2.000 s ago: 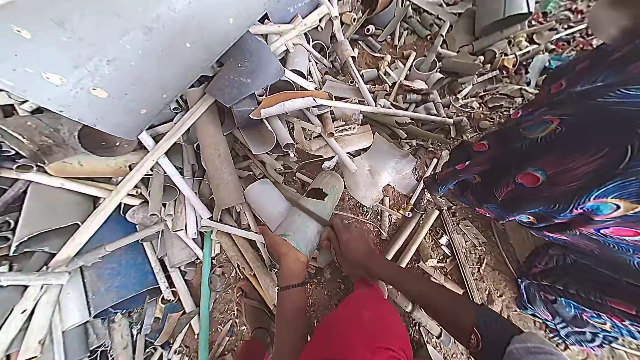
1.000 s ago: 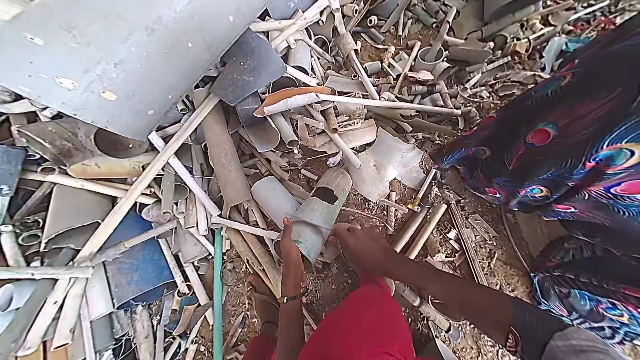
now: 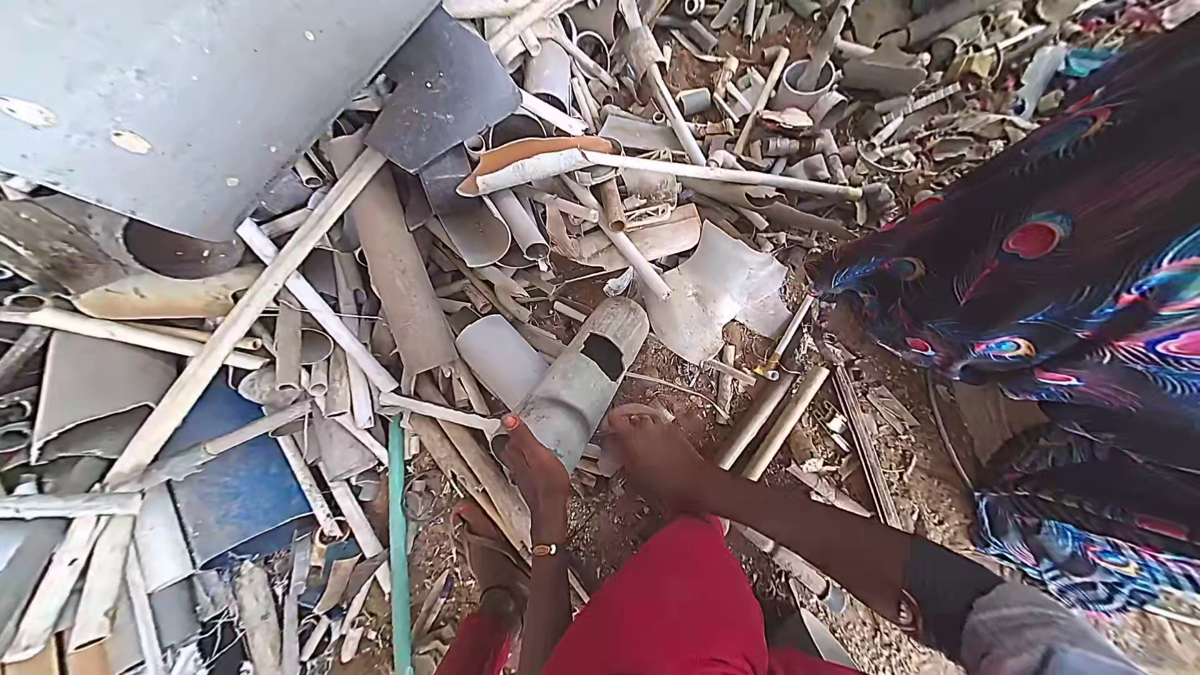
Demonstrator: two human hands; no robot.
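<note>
A grey plastic pipe fitting (image 3: 562,403) with a dark opening in its upper side lies tilted among pipe scrap, in front of my knees. My left hand (image 3: 539,469) holds its near left end, thumb on the outside. Close to its right edge is my right hand (image 3: 652,455), curled and blurred; a pale, blurred thing shows at its fingers, and I cannot tell what it is. Behind the fitting rests a light grey pipe piece (image 3: 500,361). A pale thin strip (image 3: 436,410) reaches from the left to my left thumb.
Broken pipe pieces cover the ground. A large grey sheet (image 3: 216,84) fills the upper left. A green rod (image 3: 399,553), a blue sheet (image 3: 230,478) and a long pale strip (image 3: 248,314) lie left. Another person's peacock-feather-patterned garment (image 3: 1031,309) is at the right.
A dark, narrow tool seen across the fitting two seconds ago no longer shows there. My right hand has drawn back from the fitting's top to beside its right edge.
</note>
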